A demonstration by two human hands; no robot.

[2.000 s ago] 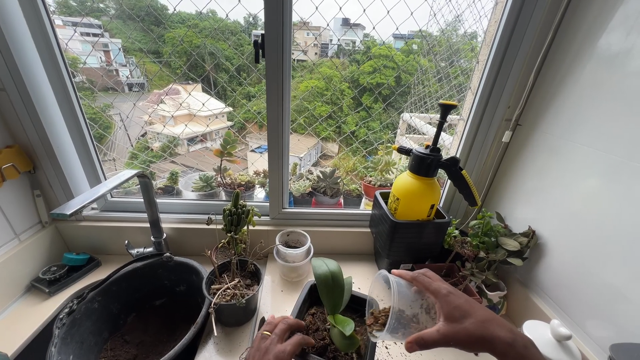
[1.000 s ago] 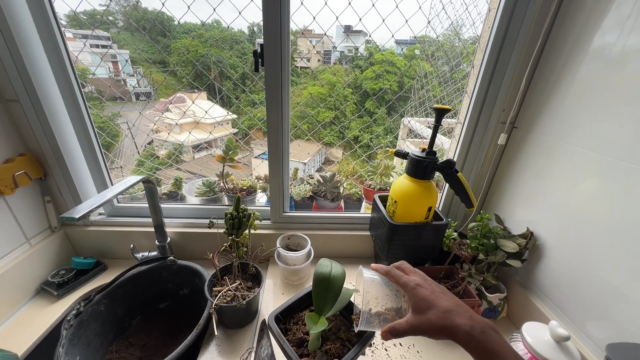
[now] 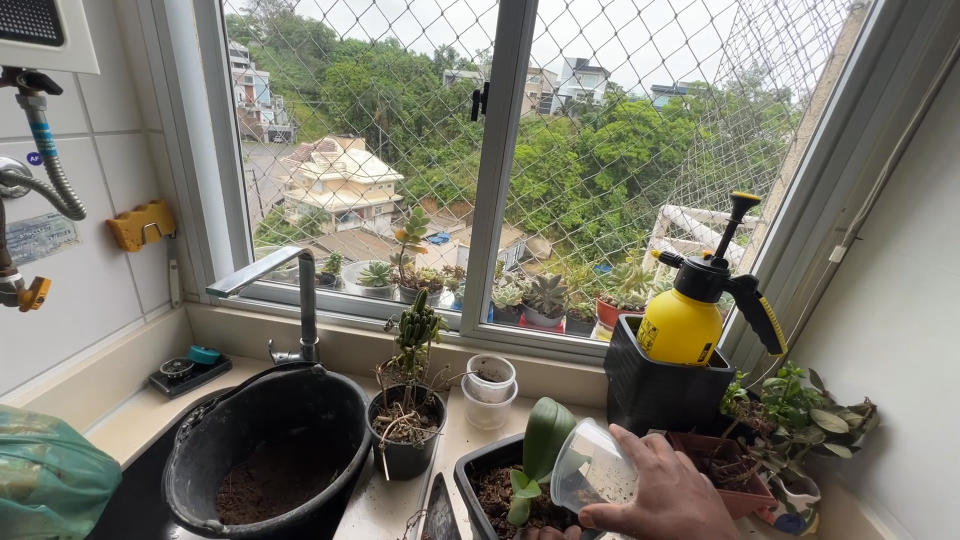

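Observation:
My right hand [image 3: 667, 491] grips a clear plastic cup [image 3: 596, 469], tilted over the right side of a black square pot [image 3: 469, 469]. Bits of soil cling inside the cup. In the pot, a plant with broad green leaves [image 3: 546, 439] stands in dark, chunky substrate [image 3: 491, 487]. Only some fingertips of my left hand [image 3: 551, 533] show at the bottom edge, low against the substrate; whether they hold anything is hidden. Left of the pot lies a dark, blade-like object [image 3: 440, 510], cut by the frame edge.
A black bucket with soil [image 3: 176, 480] stands in the sink under the faucet [image 3: 307, 315]. Near it are a potted cactus [image 3: 409, 450], stacked plastic cups [image 3: 489, 401], a yellow pump sprayer [image 3: 679, 322] in a black planter [image 3: 652, 390], a reddish pot [image 3: 750, 499] and a green bag [image 3: 52, 472].
The view has swung left. My left hand, on the pot's left rim two seconds ago and out of sight one second ago, shows fingertips inside the pot. My right hand still holds the cup.

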